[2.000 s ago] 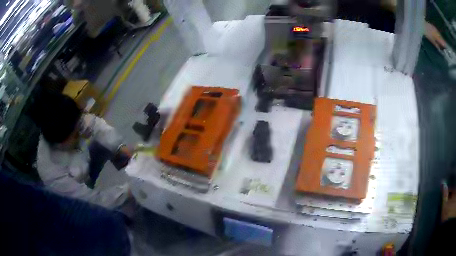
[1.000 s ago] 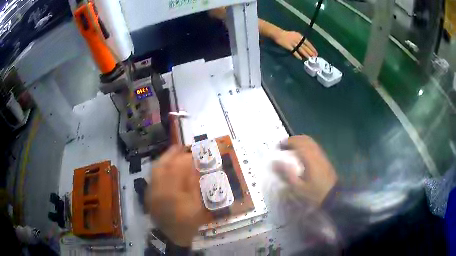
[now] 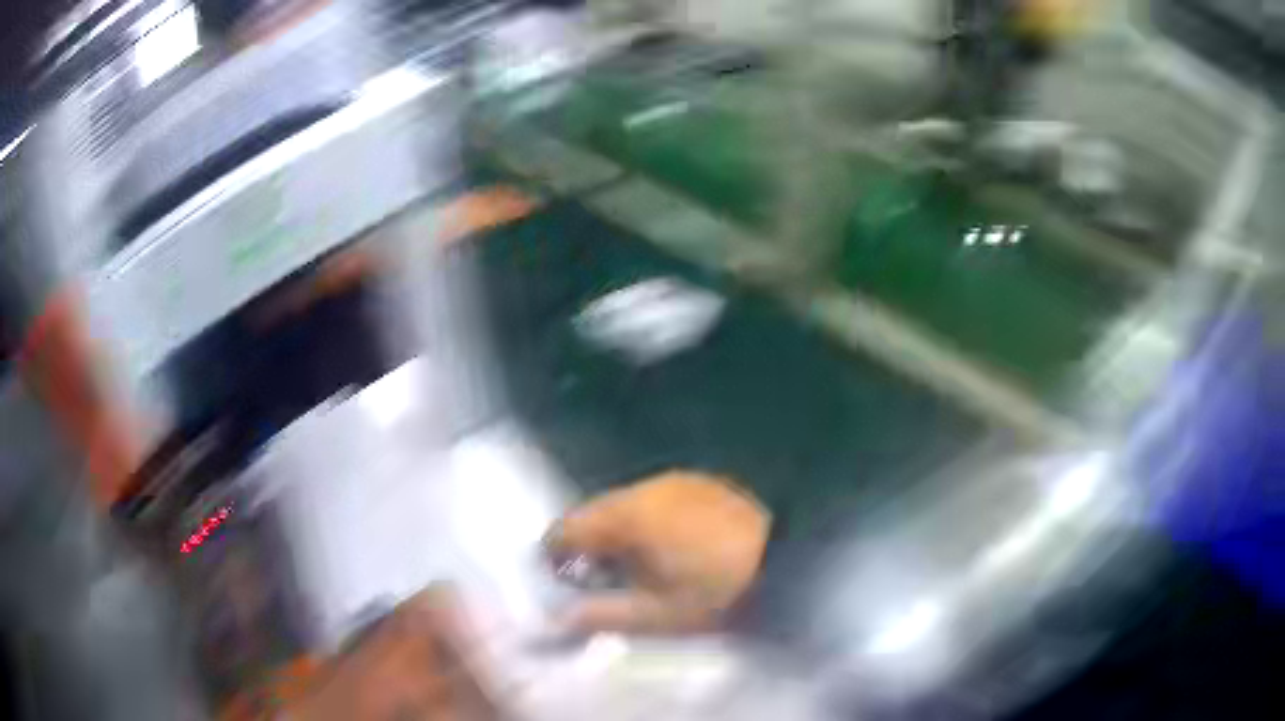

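The picture is strongly blurred. My right hand (image 3: 662,542) is at the lower middle, over the right edge of the white machine table (image 3: 352,479). Its fingers are curled round what looks like a white unit, with small bright pins showing between thumb and fingers. My left hand (image 3: 402,665) is at the bottom edge, partly cut off, and I cannot tell if it holds anything. A white piece (image 3: 651,317), likely a paired unit, lies on the dark green conveyor belt (image 3: 846,437). The orange fixture cannot be made out clearly.
The orange screwdriver (image 3: 85,402) hangs at the left edge, above the red digits (image 3: 207,530) of the feeder. The white gantry (image 3: 268,211) crosses the upper left. Another person's hand (image 3: 486,211) is beyond it. A blue shape (image 3: 1226,437) is at the right edge.
The view has swung right towards the conveyor. The machine has shifted left and down in the picture, and the fixtures have mostly left view. The other person's hand is farther from the white piece.
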